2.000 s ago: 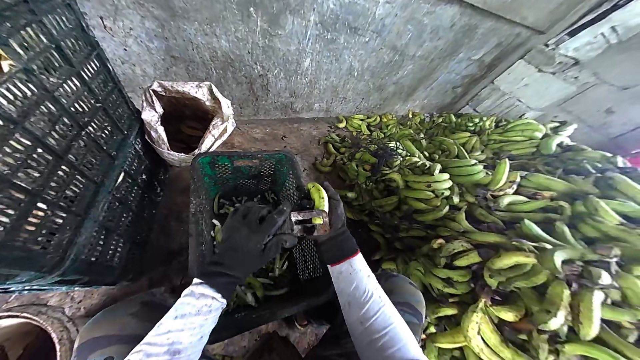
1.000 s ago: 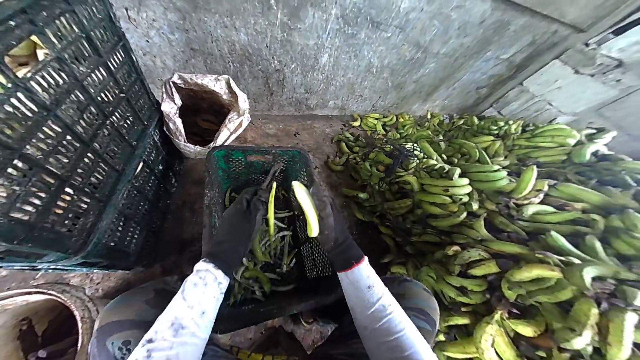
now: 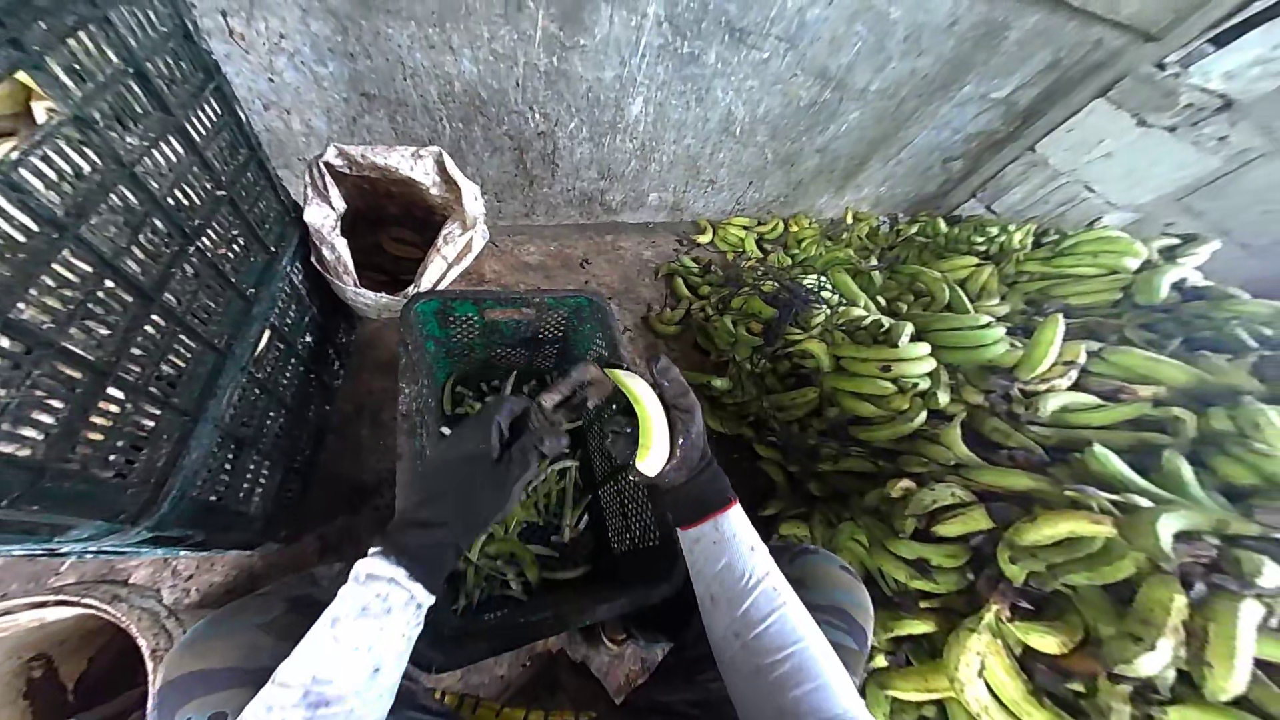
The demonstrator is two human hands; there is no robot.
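Black gloves cover both hands. My right hand [image 3: 685, 440] holds a partly peeled green plantain [image 3: 648, 425], its pale flesh showing, over the right side of a green plastic crate [image 3: 510, 310]. My left hand [image 3: 500, 445] grips a small peeling tool [image 3: 572, 388], blurred, whose end is near the plantain's upper tip; whether they touch cannot be told. Strips of green peel [image 3: 530, 540] lie in the crate, below both hands. The crate stands between my knees.
A heap of green plantain bunches [image 3: 900, 370] spreads over the floor at right. Tall dark crates [image 3: 130, 270] stand at left. An open woven sack [image 3: 465, 235] is by the concrete wall [image 3: 650, 110]. A round bucket [image 3: 150, 620] sits at lower left.
Two seconds ago the plantain showed mostly green skin; now pale flesh shows along it. A strip of peel hanging by my left hand one second ago is no longer there.
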